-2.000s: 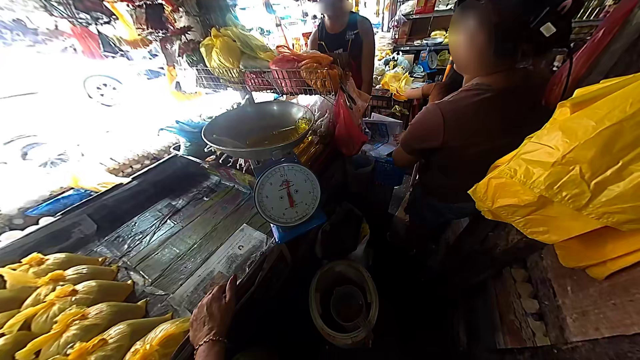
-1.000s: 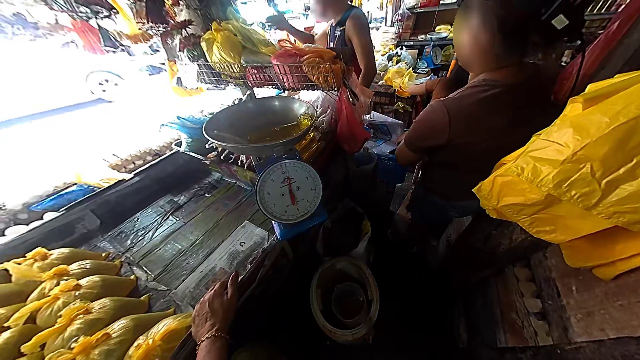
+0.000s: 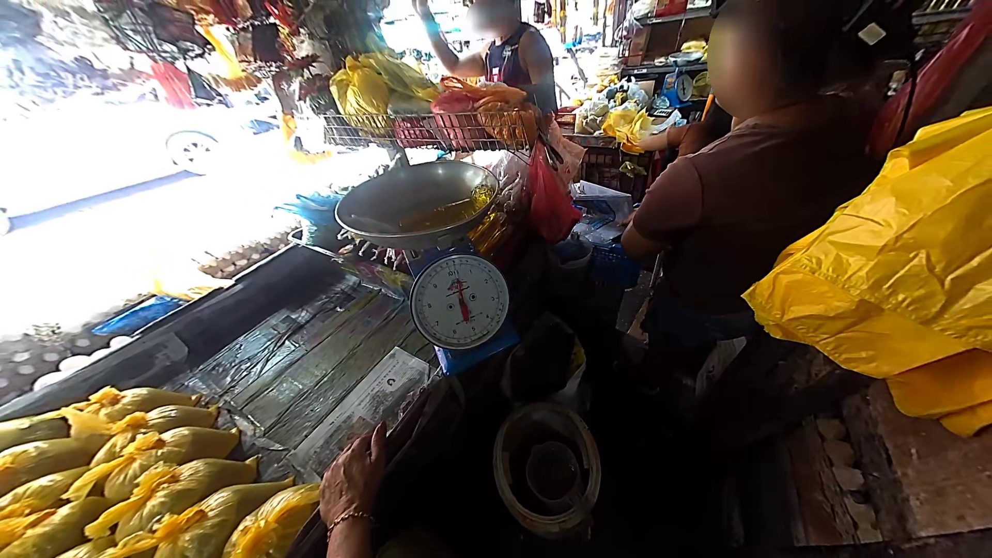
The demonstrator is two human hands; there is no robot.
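Observation:
My left hand (image 3: 354, 477), with a bracelet at the wrist, rests on the near edge of the wooden table, its fingers on the edge beside a printed sheet (image 3: 370, 407) under plastic. Just left of it lie several tied yellow plastic bags (image 3: 182, 484), filled and in rows. Beyond the hand stands a blue dial scale (image 3: 459, 301) with a round metal pan (image 3: 418, 203) on top. Right of the hand, lower down, is a round bucket (image 3: 547, 465) with a smaller vessel inside. My right hand is out of view.
A person (image 3: 728, 194) in a brown shirt stands at the right, near a large yellow plastic sheet (image 3: 891, 271). Another person (image 3: 527, 62) stands behind a wire basket (image 3: 465, 130) of bags. A red plastic bag (image 3: 549, 198) hangs from the basket. Egg trays (image 3: 240, 252) lie at the left.
The person behind the basket has moved to the right and now has an arm raised. My left hand stays on the table edge.

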